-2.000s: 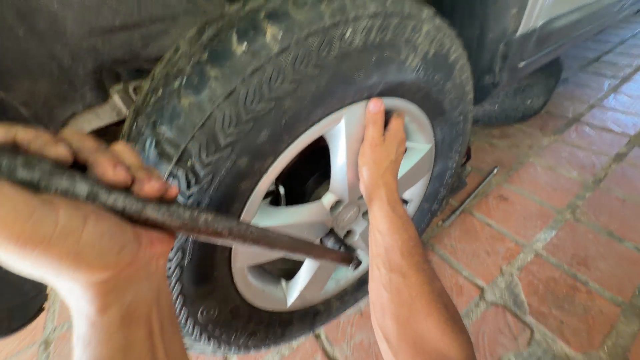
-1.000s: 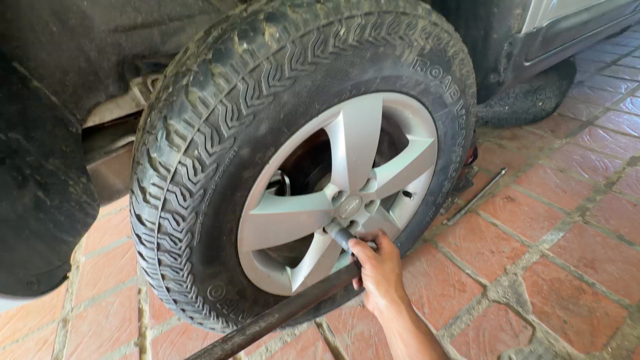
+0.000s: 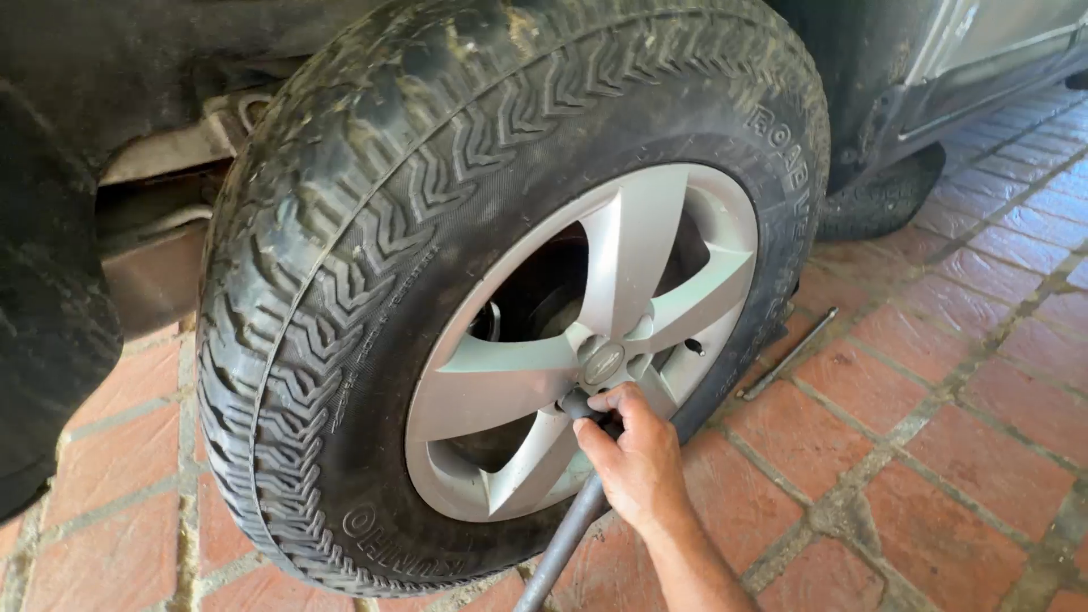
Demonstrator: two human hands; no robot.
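My right hand point(image 3: 633, 450) pinches a dark socket point(image 3: 580, 404) between thumb and fingers, at a lug hole just below the centre cap point(image 3: 603, 363) of a silver alloy wheel rim point(image 3: 501, 391). A long grey metal bar point(image 3: 561, 544) runs from beneath my hand down past the bottom edge of the view; its join to the socket is hidden behind my fingers. Around the rim is a large black off-road tyre point(image 3: 357, 280) with raised lettering. My left hand is out of view.
On the red brick floor point(image 3: 790, 433), right of the tyre, lies a thin metal rod point(image 3: 789, 354). Above are the vehicle's dark wheel arch point(image 3: 255, 34) and side sill point(image 3: 960, 110). Another tyre point(image 3: 884, 200) shows behind, under the body. A dark flap point(image 3: 42, 289) hangs at the left.
My left hand, which gripped the bar two seconds ago, has left the view. My right hand has moved from the rim's upper spokes down to the socket. The bar now slopes down more steeply.
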